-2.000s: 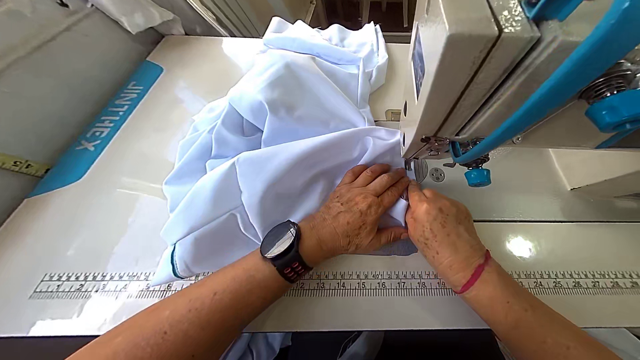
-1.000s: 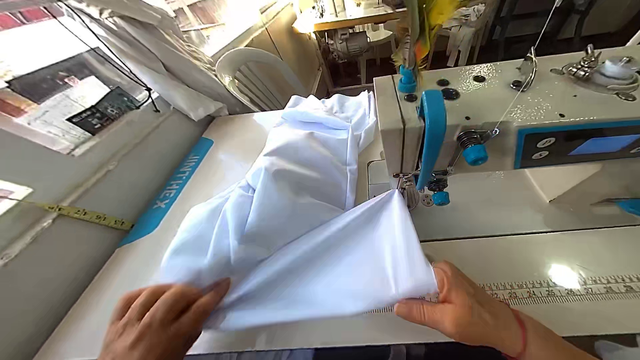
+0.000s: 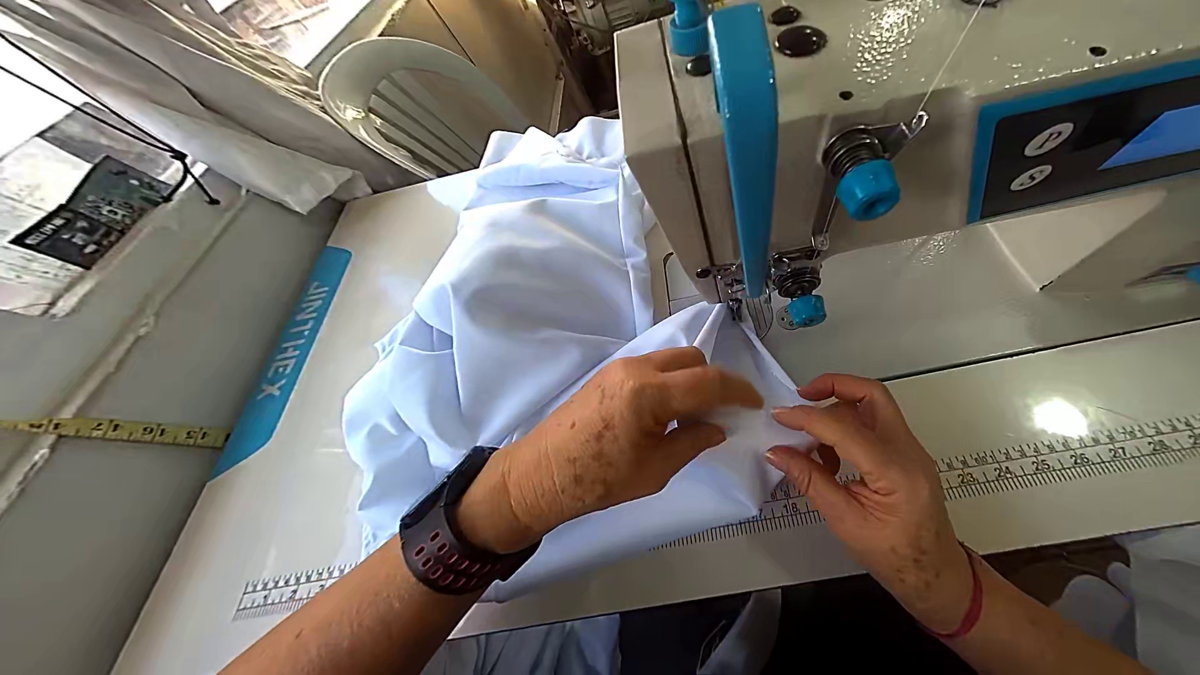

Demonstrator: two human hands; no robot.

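White fabric (image 3: 534, 291) lies in folds across the bed of a sewing machine (image 3: 666, 159), and one corner of it runs up to the presser foot (image 3: 734, 307). My right hand (image 3: 867, 469) pinches the fabric's right edge between thumb and fingers, just below and right of the foot. My left hand (image 3: 628, 431), with a dark watch (image 3: 459, 530) on the wrist, hovers over the cloth left of my right hand. Its fingers are bent and slightly blurred, with no cloth seen between them. Part of the fabric is hidden under my left hand and forearm.
A printed ruler scale (image 3: 1059, 469) runs along the table's front edge. The machine's blue lever (image 3: 745, 141) and thread tension knob (image 3: 867, 189) stand above the work. A white plastic chair (image 3: 422, 103) is behind the table, and a yellow measuring tape (image 3: 112, 431) lies at the left.
My left hand has moved from the fabric's lower left toward the foot and is off that edge. My right hand stays at the fabric's right edge. The view has moved closer.
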